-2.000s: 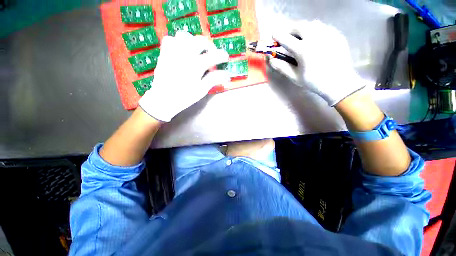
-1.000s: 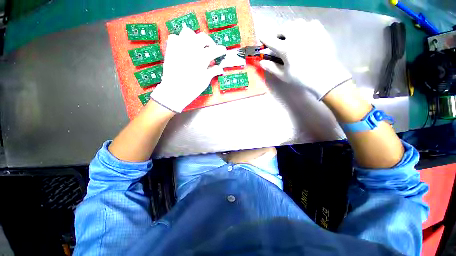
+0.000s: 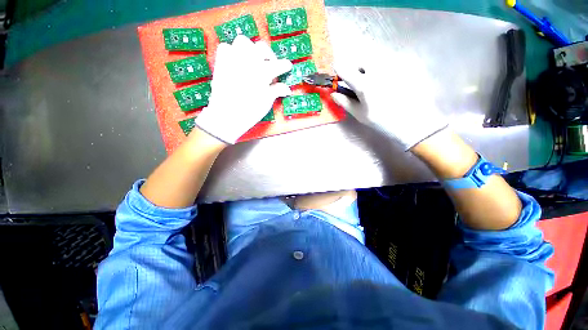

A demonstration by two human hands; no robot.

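Observation:
A red-orange foam sheet (image 3: 155, 71) holds several green circuit boards (image 3: 184, 40) in rows. My left hand (image 3: 244, 90), in a white glove, covers the middle of the sheet; its thumb and fingertips are at the left end of a board (image 3: 300, 73) in the right column. My right hand (image 3: 393, 90), also gloved, holds flush cutters (image 3: 332, 82) with dark handles and orange near the jaws. The jaw tips are over the right part of that board. Whether the jaws are closed on a lead is too small to tell. Some boards are hidden under my left hand.
The foam lies on a bare metal sheet (image 3: 77, 129) on a teal bench. A black brush (image 3: 506, 77) lies at the right, with a blue tool with a yellow tip (image 3: 541, 24) beyond it. A round black fan (image 3: 562, 93) stands at the right edge. A blue strap (image 3: 476, 175) is on my right wrist.
Since two seconds ago the foam sits lower in view and my left hand has shifted to the right-column board. In the last second the cutters have tilted and lowered slightly; my left hand has barely moved.

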